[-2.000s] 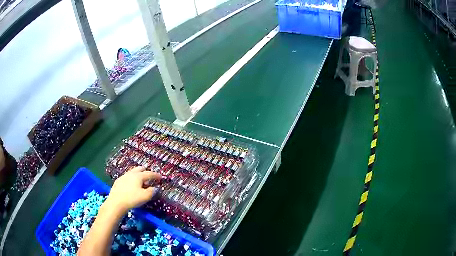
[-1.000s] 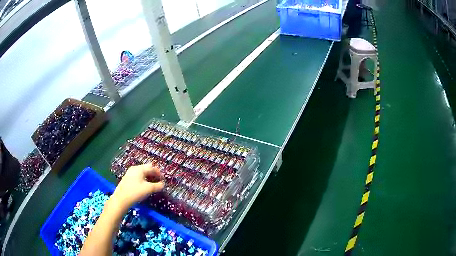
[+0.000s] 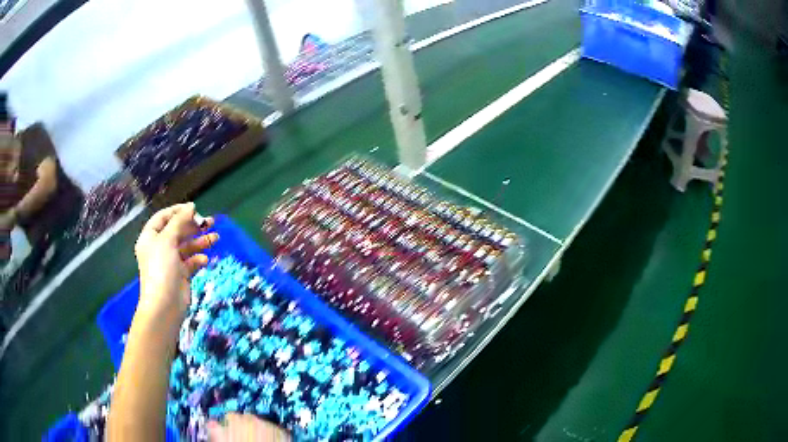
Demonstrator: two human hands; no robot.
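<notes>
My left hand (image 3: 171,250) is raised at the left, over the far-left part of a blue bin (image 3: 346,332). Its fingertips pinch a tiny dark and whitish piece (image 3: 201,223), too blurred to identify. The bin is full of small turquoise, white and black plastic pieces (image 3: 251,345). My right hand (image 3: 246,429) is low in the bin, blurred and mostly cut off by the bottom edge; its fingertips and anything in them are hidden. Just beyond the bin lies a stack of clear blister trays (image 3: 397,250) with rows of silvery parts and red wires.
A cardboard box (image 3: 186,147) of dark parts stands across the line, by a white post (image 3: 397,95). A person (image 3: 39,186) is at the far left. Part of another blue bin (image 3: 65,429) shows lower left. A blue crate (image 3: 635,43) and stool (image 3: 698,138) stand upper right.
The view has swung left, so the bench things sit further right. My left hand has left the trays for the bin's left side. My right hand and the person have come into view.
</notes>
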